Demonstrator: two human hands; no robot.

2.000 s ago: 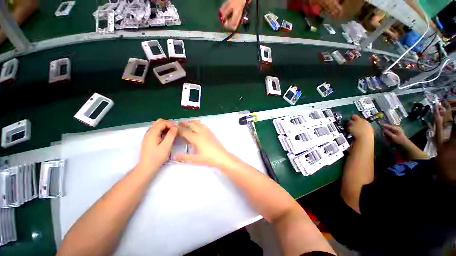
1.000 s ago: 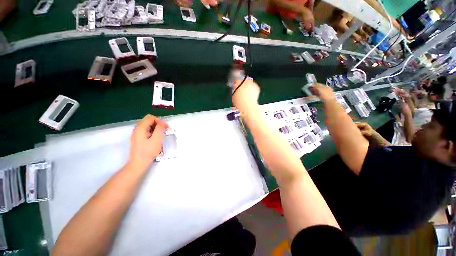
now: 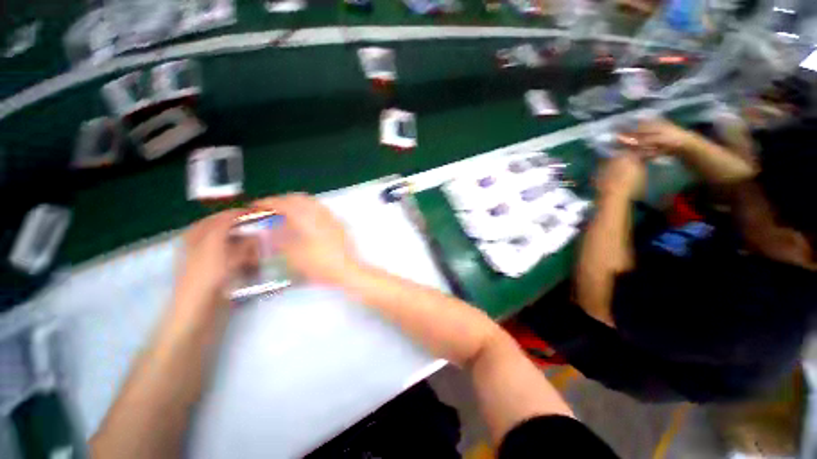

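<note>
The frame is blurred. A small white housing (image 3: 260, 289) with dark and bluish parts inside its frame is held above the white work mat (image 3: 313, 359), near the mat's far edge. My left hand (image 3: 210, 251) grips its left side. My right hand (image 3: 313, 238) is at its right side, fingers on its upper right. The fingers hide part of the housing, and the blur hides the parts inside.
White devices lie on the green conveyor belt (image 3: 296, 108) beyond the mat. A block of stacked white housings (image 3: 520, 211) is at the right, with a dark tool (image 3: 436, 246) along the mat's right edge. Blurred housings (image 3: 27, 354) are at the left. Another person (image 3: 708, 269) works at the right.
My right hand has come back from the belt to the housing beside my left hand. A bluish part now shows in the housing. The view has shifted right and blurred.
</note>
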